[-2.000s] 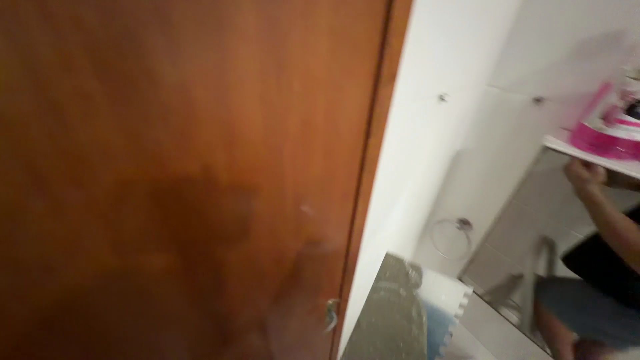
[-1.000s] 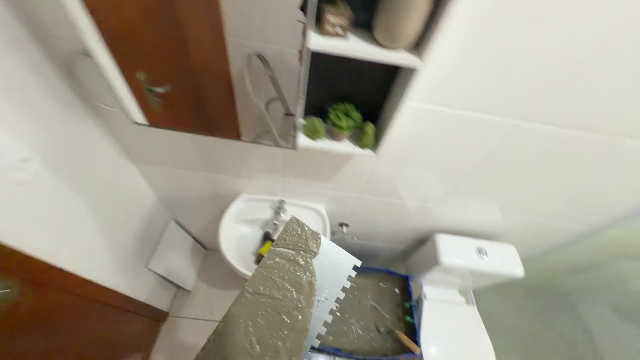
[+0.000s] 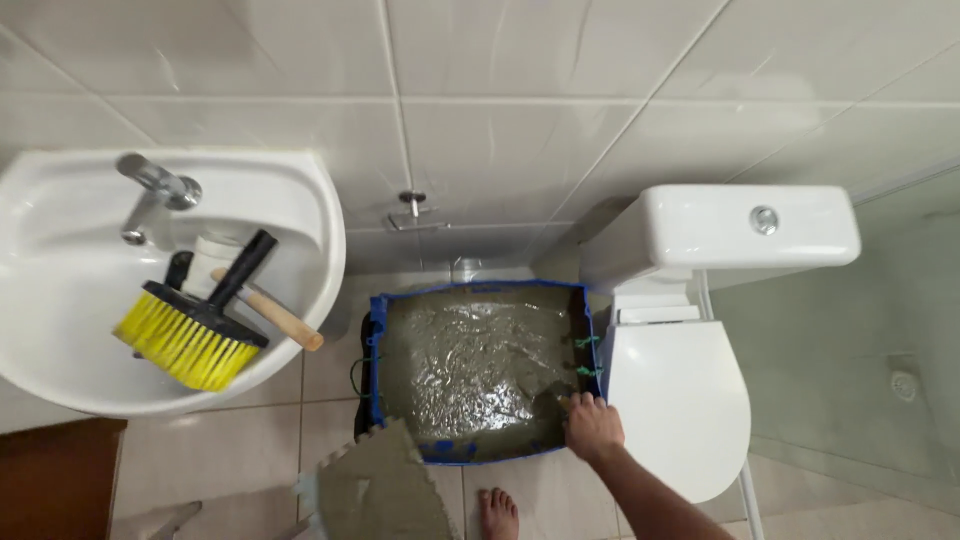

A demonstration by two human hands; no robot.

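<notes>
My right hand (image 3: pixel 593 427) is closed around the wooden handle of a tool, at the lower right corner of a blue-rimmed tub (image 3: pixel 592 322). The tool's far end is hidden in the wet grey-brown mortar (image 3: pixel 480 360) that fills the tub. At the bottom of the view, left of centre, a notched trowel (image 3: pixel 379 487) stands out with mortar over its face, its toothed edge toward the left. My left hand is outside the view, so its hold on the trowel cannot be seen.
A white sink (image 3: pixel 45 315) at left holds a yellow-bristled brush (image 3: pixel 187 337) and a wooden-handled tool (image 3: pixel 281 315). The toilet (image 3: pixel 675 405) adjoins the tub's right side, and a glass panel (image 3: pixel 847 360) stands farther right. A bare foot (image 3: pixel 499 514) is on the tiled floor below the tub.
The view has swung from the door to the mirror and shelves, then down to the sink and tub. My right hand has come into view at the wooden handle in the tub.
</notes>
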